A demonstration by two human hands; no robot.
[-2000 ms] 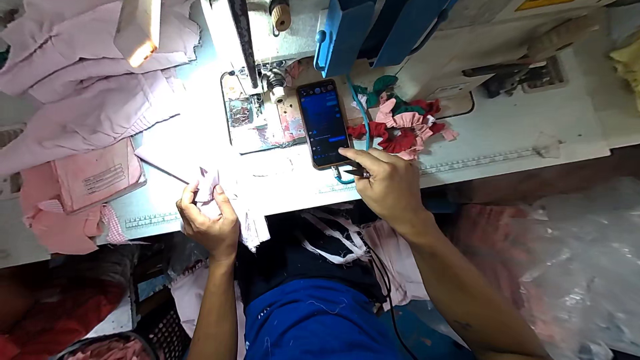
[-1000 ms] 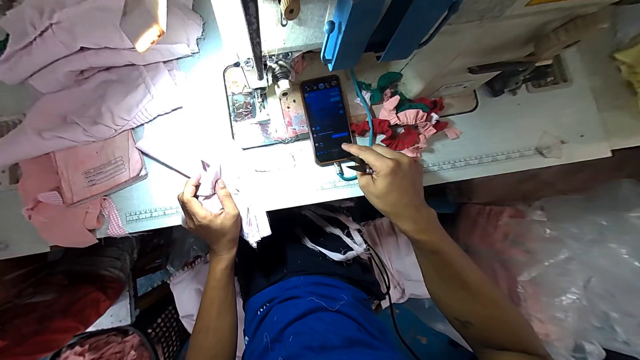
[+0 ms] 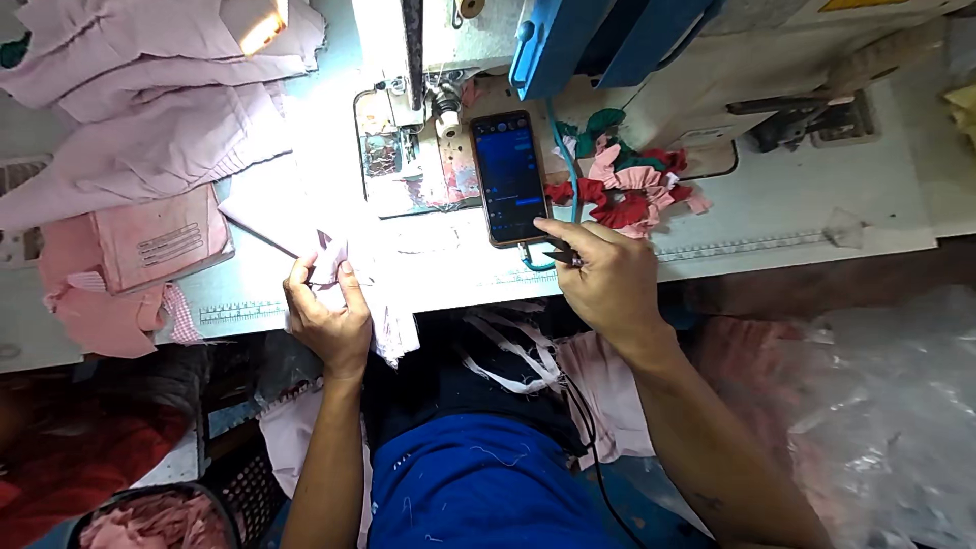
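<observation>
My left hand [image 3: 332, 316] pinches a piece of pale pink fabric [image 3: 330, 259] between thumb and fingers at the table's front edge. Part of that cloth hangs down beside the hand. My right hand [image 3: 610, 278] has its index finger at the lower right corner of a smartphone [image 3: 509, 179], whose screen is lit. Small dark thread snips [image 3: 563, 254] are held in the curled fingers of this hand. The phone lies beside the needle area of a sewing machine [image 3: 412, 152], with a teal cable [image 3: 534, 265] at its lower end.
Gathered red, green and pink fabric strips [image 3: 625, 191] lie right of the phone. Pale pink garment pieces [image 3: 168, 122] and a worn pink booklet [image 3: 160, 240] are at the left. Below stand a bin of pink scraps [image 3: 156, 522] and, at the right, clear plastic bags [image 3: 892, 412].
</observation>
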